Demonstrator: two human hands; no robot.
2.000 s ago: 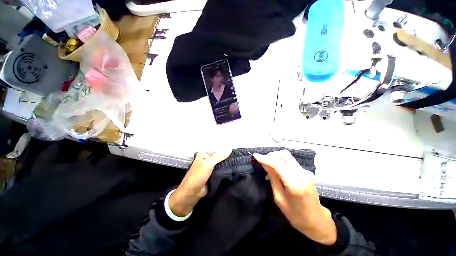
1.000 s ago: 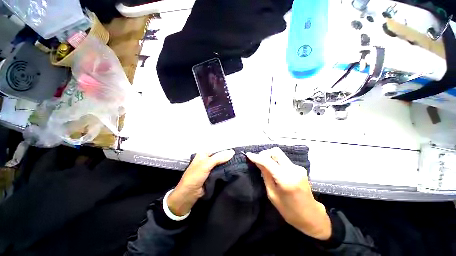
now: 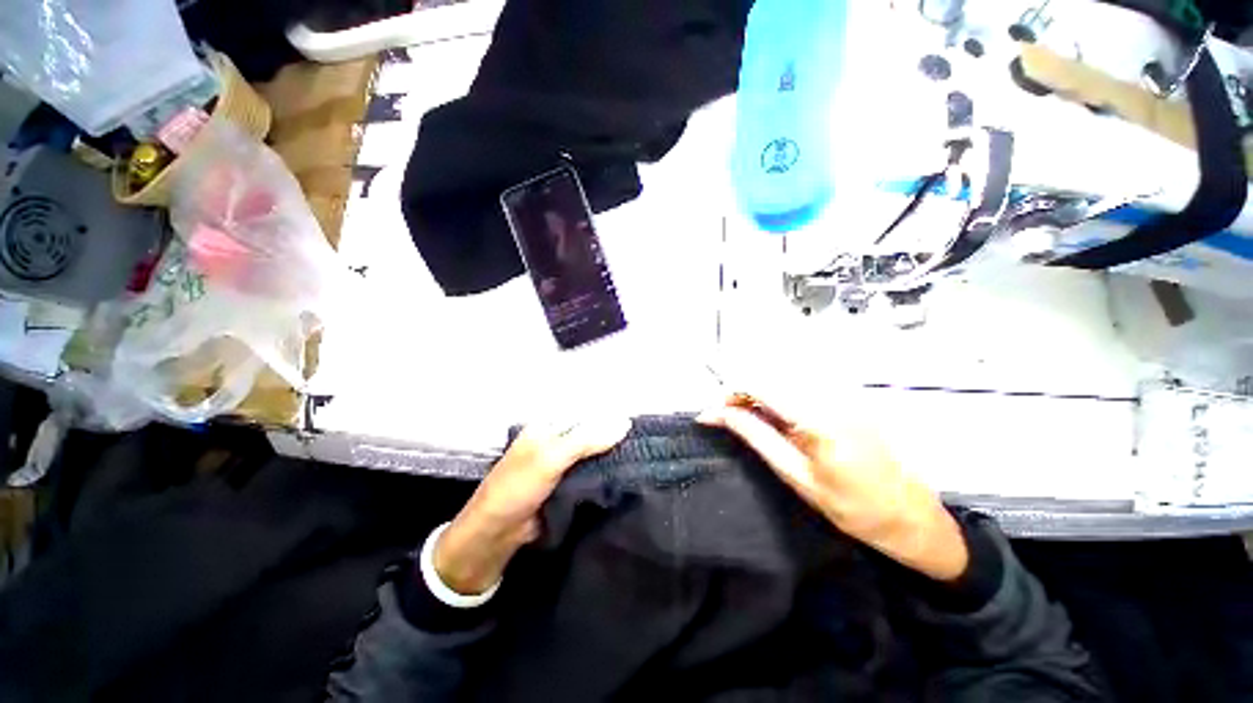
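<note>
Dark sweatpants point(image 3: 673, 549) hang from the table's front edge over my lap, with the gathered elastic waistband point(image 3: 660, 451) uppermost. My left hand point(image 3: 529, 488) pinches the left part of the waistband, thumb along its top. My right hand point(image 3: 845, 481) is at the right part, its fingertips by the band's upper edge and its fingers close together. A faint thin line shows just above the right fingertips; it is too small to name, and what they grip is unclear.
A lit smartphone point(image 3: 563, 258) lies partly on black cloth point(image 3: 474, 179) behind the waistband. The sewing machine point(image 3: 1072, 151) and a light-blue bottle-shaped item point(image 3: 786, 117) are at right. A plastic bag point(image 3: 227, 295), small basket point(image 3: 241, 117) and grey box point(image 3: 69, 227) are at left.
My right hand has turned flatter and its wrist has shifted right, uncovering more of the sweatpants. My left hand still holds the band. The camera view has shifted, moving the table items leftward.
</note>
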